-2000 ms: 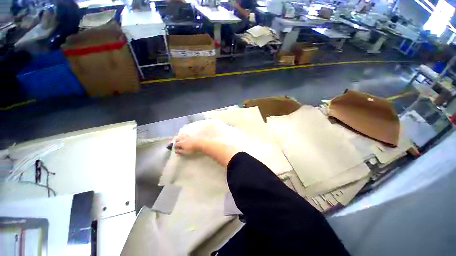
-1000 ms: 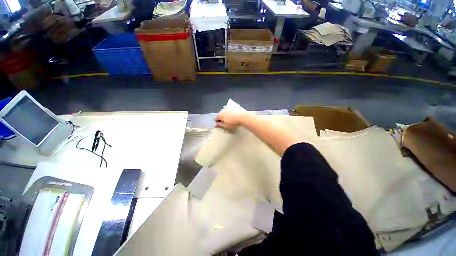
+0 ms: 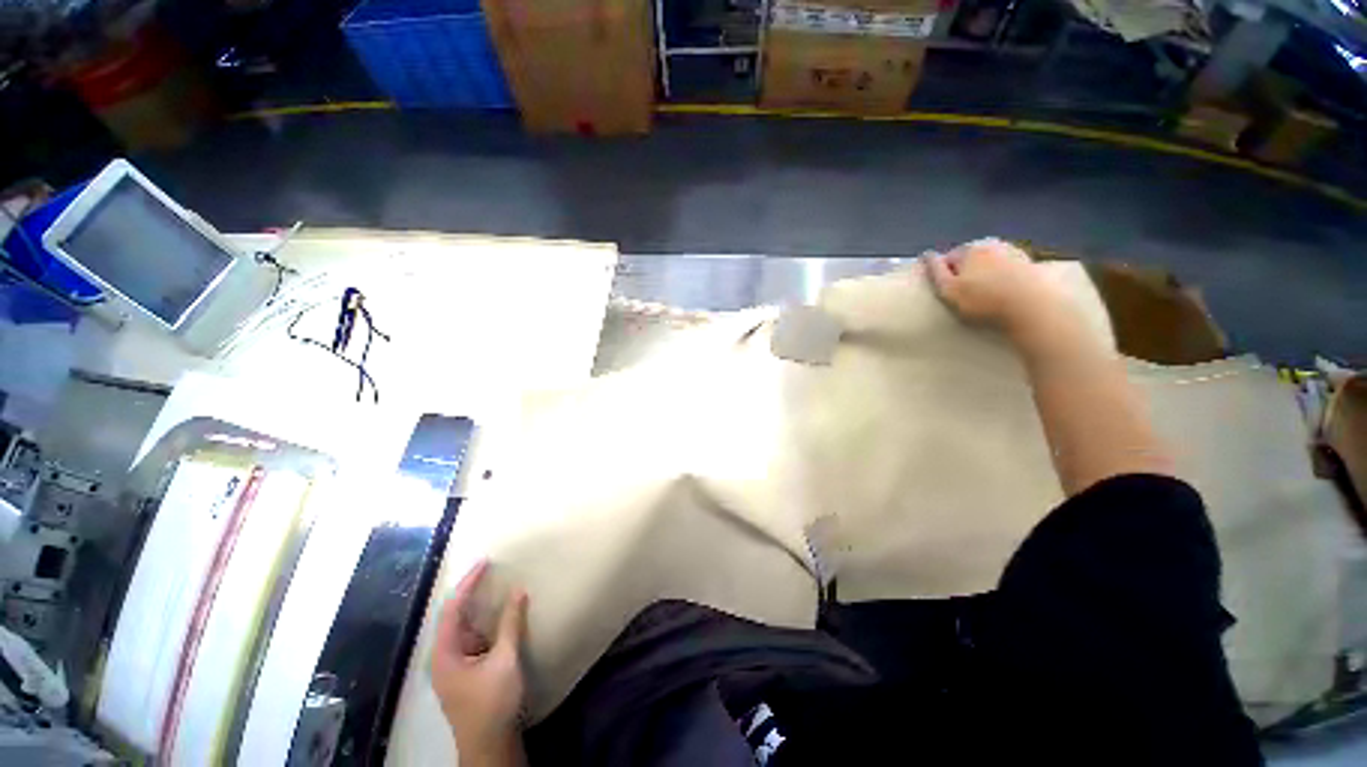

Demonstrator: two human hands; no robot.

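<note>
A large beige panel is spread between my hands over the white table's edge and other beige sheets. My left hand, at the lower left, has its thumb and fingers around the panel's near left edge. My right hand, at the upper right, grips the panel's far edge. A small grey patch lies at the panel's far side, and another shows near its middle. The near edge is hidden behind my dark sleeves.
The template with red and yellow lines and a glossy black plate are at left. A control panel and black cables are on the white table. More beige sheets and brown pieces are at right. Boxes stand across the aisle.
The view has turned down and to the left. My right hand has moved the panel's edge to the right, spreading it out. My left hand has come into view at its left edge.
</note>
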